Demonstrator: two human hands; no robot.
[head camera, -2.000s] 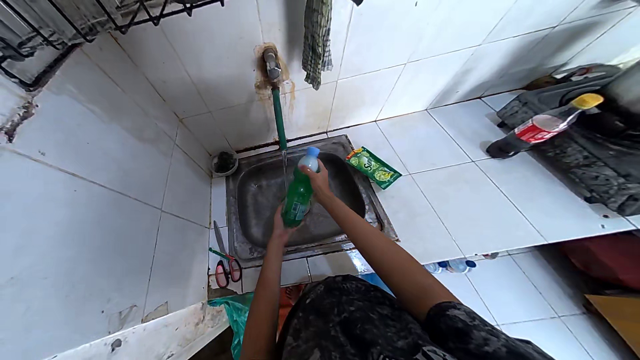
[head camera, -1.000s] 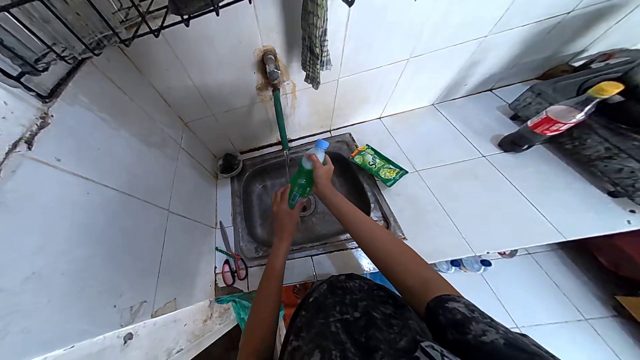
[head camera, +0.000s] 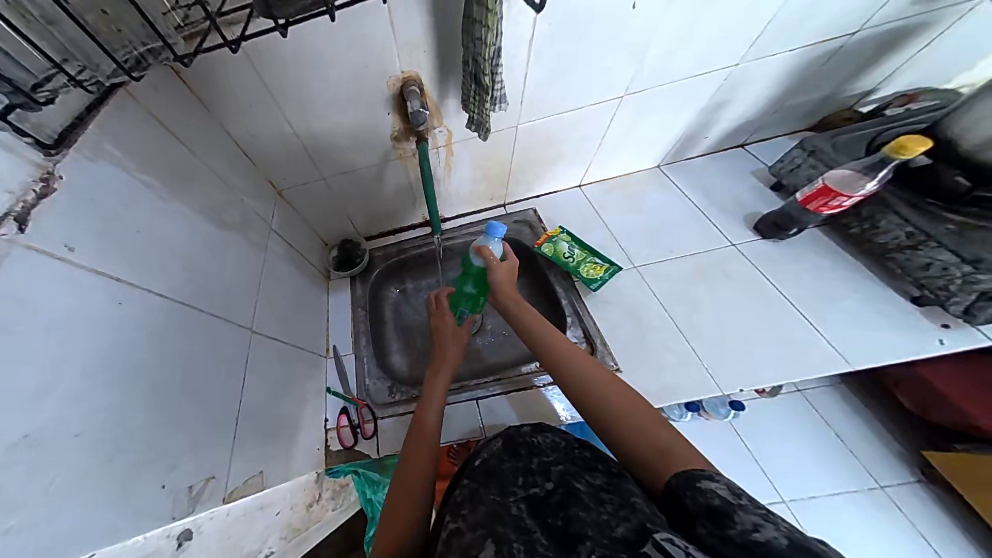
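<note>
A plastic bottle (head camera: 470, 285) with a green label and a blue cap is tilted over the metal sink (head camera: 403, 341). My right hand (head camera: 500, 271) grips it around the upper part, below the cap. At the bottle's lower end is my left hand (head camera: 449, 322), its fingers against the base. Water runs from a green hose (head camera: 428, 186) on the wall tap (head camera: 415, 107), falling just left of the bottle. A green dish soap pouch (head camera: 577, 258) with lime pictures lies across the sink's right rim.
Scissors (head camera: 355, 411) lie left of the sink, and a small bowl with a dark scrubber (head camera: 348, 257) stands at its back left corner. At the right, a cola bottle (head camera: 837, 194) leans by a stove (head camera: 891, 232). A checked cloth (head camera: 483, 70) hangs above; a wire rack (head camera: 209, 39) is upper left.
The bottle has stayed in my hands over the sink while its tilt has changed. My left hand has moved from the bottle's base to its side and back down to the base.
</note>
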